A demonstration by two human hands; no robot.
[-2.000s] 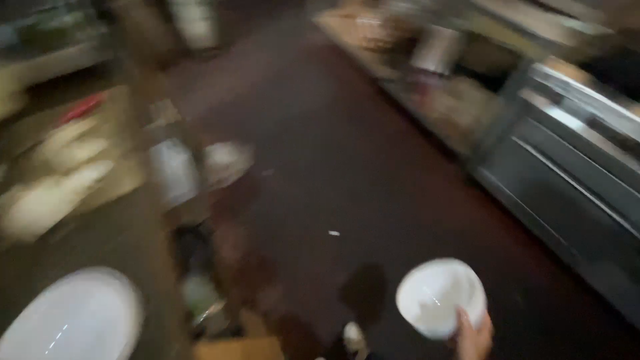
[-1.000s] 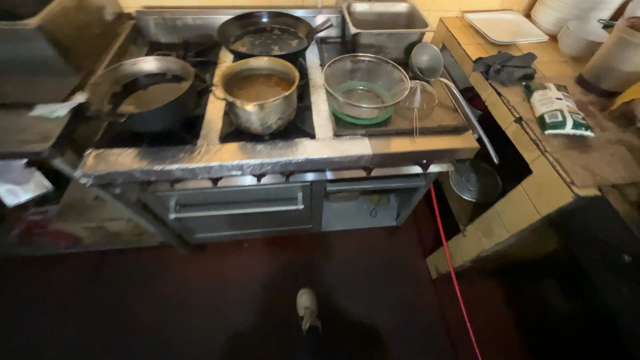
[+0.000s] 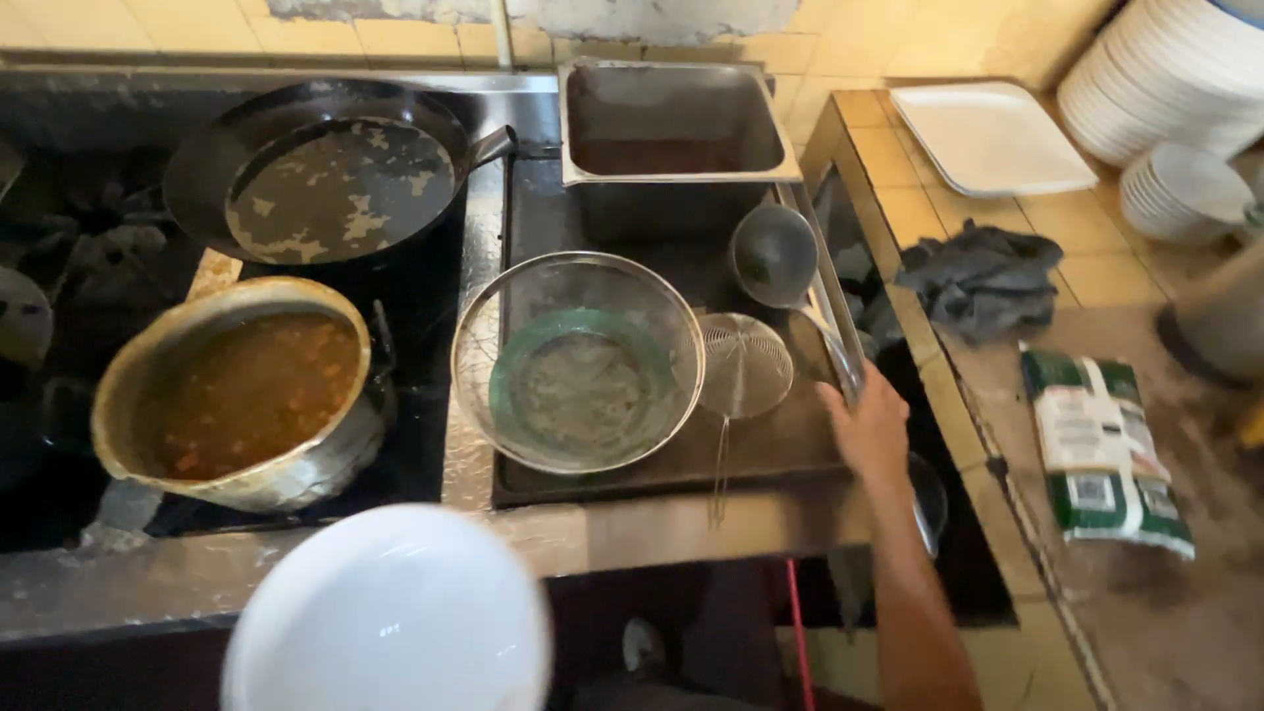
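Note:
My right hand point(image 3: 871, 420) is closed around the long metal handle of a ladle point(image 3: 777, 259), whose bowl rests on the stove's flat plate near the steel pan. A white bowl point(image 3: 390, 617) is at the bottom, in front of the stove edge; the hand holding it is hidden, and my left hand does not show. Left of the ladle, a round mesh strainer point(image 3: 583, 365) sits over a green ring, beside a spiral wire skimmer point(image 3: 743, 367). On the burners at left stands a worn metal pot point(image 3: 237, 395) of brown soup or stew.
A black frying pan point(image 3: 341, 188) sits behind the pot. A rectangular steel pan point(image 3: 679, 123) stands at the back. On the tiled counter at right are a white plate point(image 3: 992, 138), stacked plates point(image 3: 1155, 79), small bowls point(image 3: 1185, 193), a dark cloth point(image 3: 980, 279) and a green-and-white packet point(image 3: 1106, 449).
The view has turned to the stove and come closer. My right hand, out of view a second ago, now grips the ladle handle. A white bowl has come into view at the bottom.

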